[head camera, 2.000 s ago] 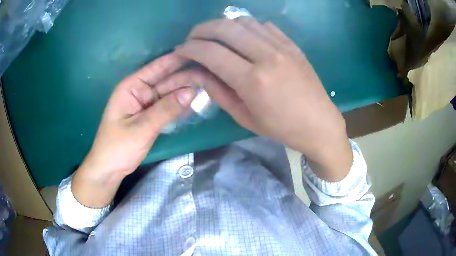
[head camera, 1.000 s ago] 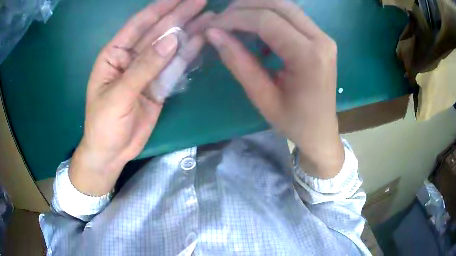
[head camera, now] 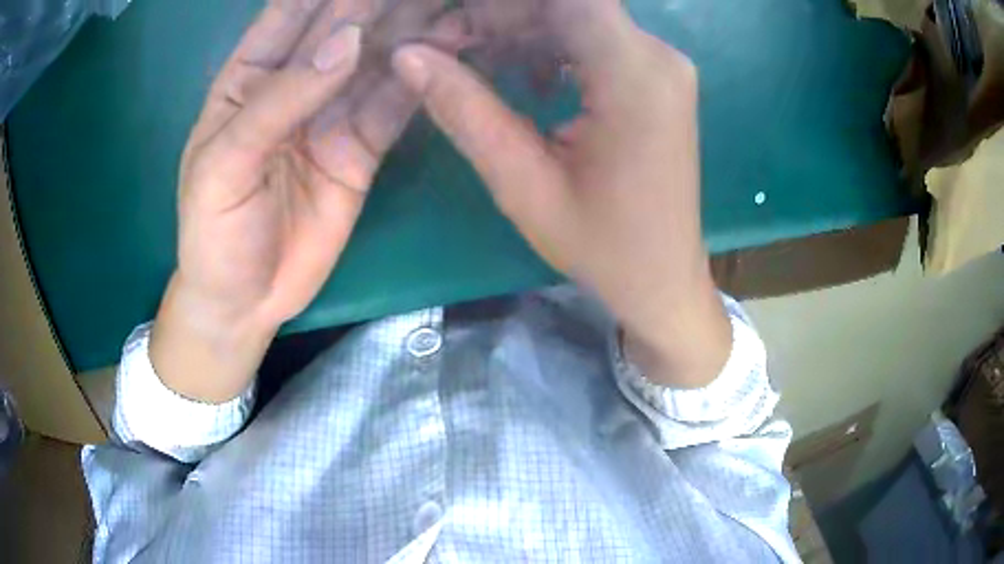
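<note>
My left hand (head camera: pixel 270 182) is raised over the green bench mat at upper left, palm towards me, thumb extended and fingertips blurred near the top edge. My right hand (head camera: pixel 600 165) is just right of it, back of the hand showing, its thumb tip close to the left fingers. The fingers of both hands come together at the top and are partly cut off and motion-blurred. Whether clear film is between them cannot be made out. No bagged piece shows clearly.
The green bench mat (head camera: pixel 815 121) lies below the hands, with a small white dot (head camera: pixel 760 198). Crumpled clear plastic (head camera: pixel 39 39) is at upper left. Torn brown paper (head camera: pixel 963 204) is at right. Cardboard (head camera: pixel 826 256) edges the bench front.
Both hands have moved up and slightly left. The whitish piece in clear film, seen at the left thumb a second ago, no longer shows. The left palm is now more exposed.
</note>
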